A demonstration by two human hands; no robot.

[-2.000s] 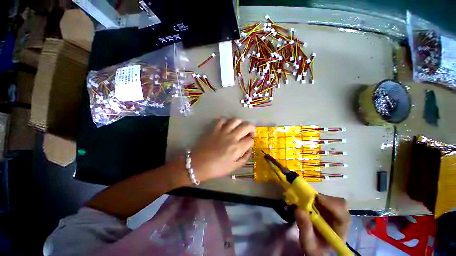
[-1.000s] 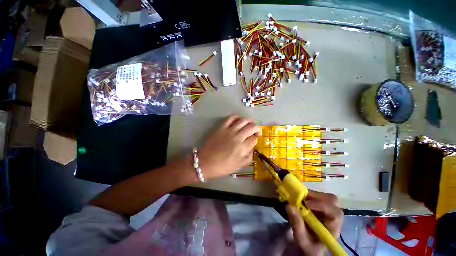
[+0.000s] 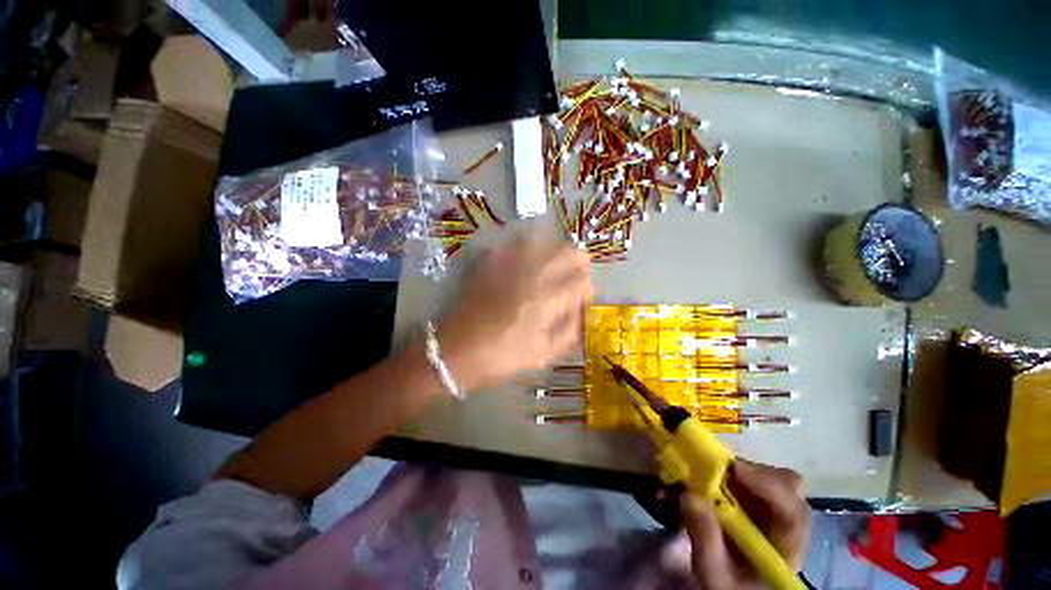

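The golden-yellow board panel [image 3: 663, 369] lies flat on the mat, with several connector leads sticking out on its right side and some on its left. My right hand [image 3: 749, 519] is shut on the yellow soldering iron [image 3: 697, 458]. Its dark tip is over the panel's left part; whether it touches cannot be told. My left hand [image 3: 524, 302] is blurred, at the panel's upper left, below the loose lead pile [image 3: 634, 150]. Its fingertips are unclear, and I cannot tell whether it holds anything.
An open bag of leads [image 3: 311, 225] lies left, beside a white strip [image 3: 528, 167]. A round tin [image 3: 847, 256] with silvery bits, a small black block [image 3: 881, 432] and a thick yellow block [image 3: 1029, 444] are right. A second bag [image 3: 980, 144] is far right.
My left hand has moved up from the panel's left edge, uncovering more leads there. The iron tip has moved slightly away from the left edge. The whole view has shifted slightly.
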